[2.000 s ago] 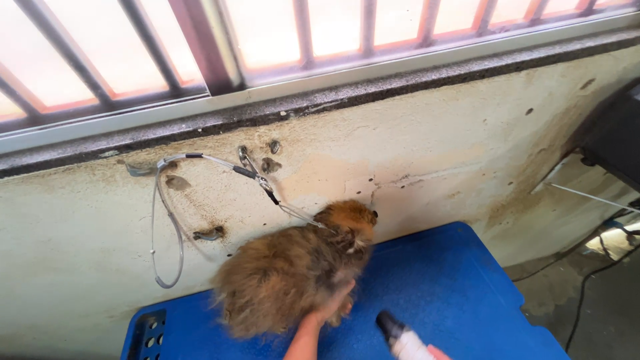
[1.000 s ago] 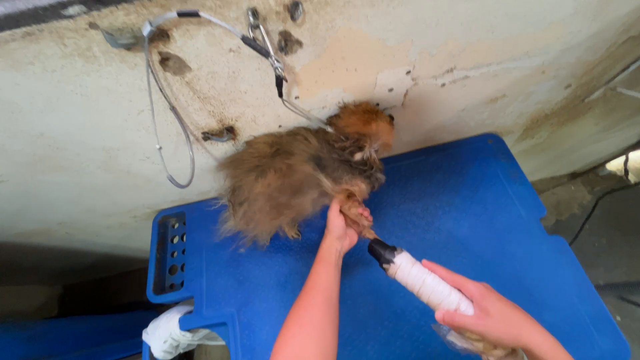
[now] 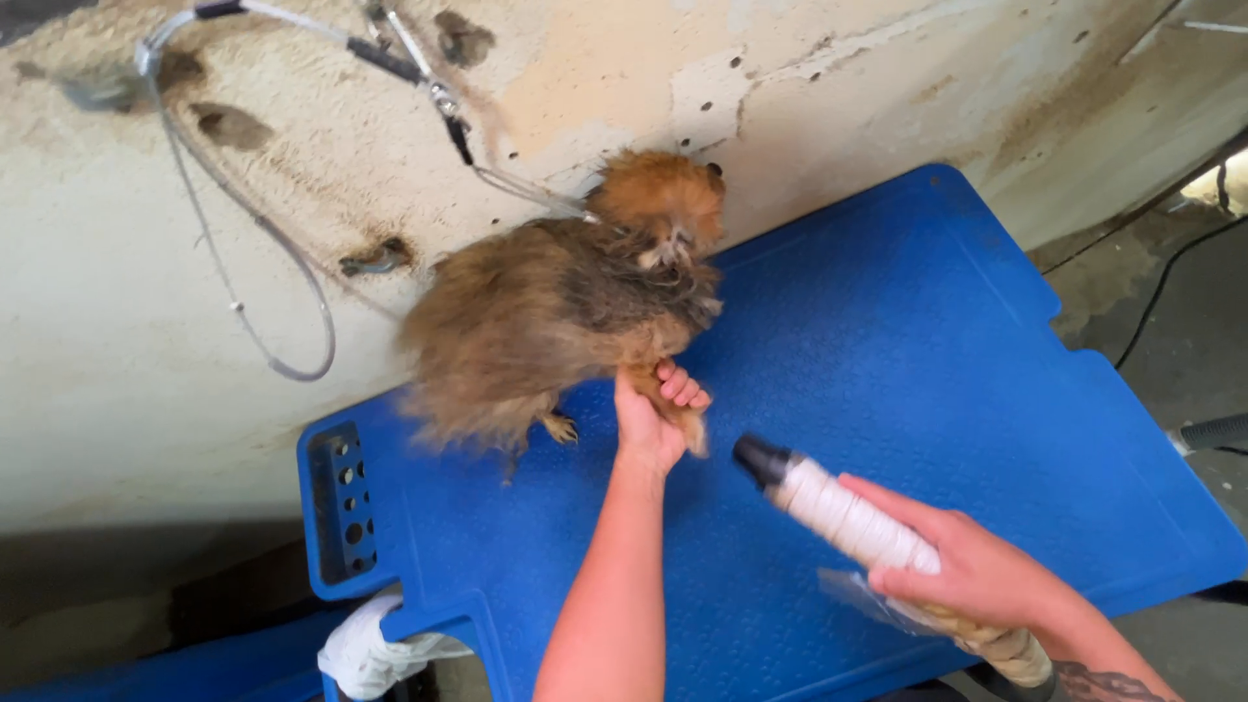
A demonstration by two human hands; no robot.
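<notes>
A small long-haired dog [image 3: 526,312], brown and grey with an orange head, stands on a blue plastic grooming table [image 3: 877,390] beside the wall, facing away to the right. My left hand [image 3: 663,414] is closed around one of its front legs, the paw showing past my fingers. In my right hand [image 3: 960,565] is a pet dryer hose [image 3: 848,512] wrapped in white tape, its black nozzle [image 3: 762,460] pointing at that paw without touching it. A thin cable lead [image 3: 531,190] runs from the dog's neck to a metal clip [image 3: 442,97] by the wall.
The stained wall [image 3: 244,419] carries metal hooks [image 3: 375,256] and a hanging cable loop [image 3: 317,336]. Below the table's left corner is a white plastic bag [image 3: 375,648]. A black cord [image 3: 1160,283] and a grey corrugated hose [image 3: 1214,433] lie at the right.
Two seconds ago the nozzle was lower in view, with my right hand mostly out of frame. Since one second ago the nozzle has drawn back from the paw. The view has tilted down from the window.
</notes>
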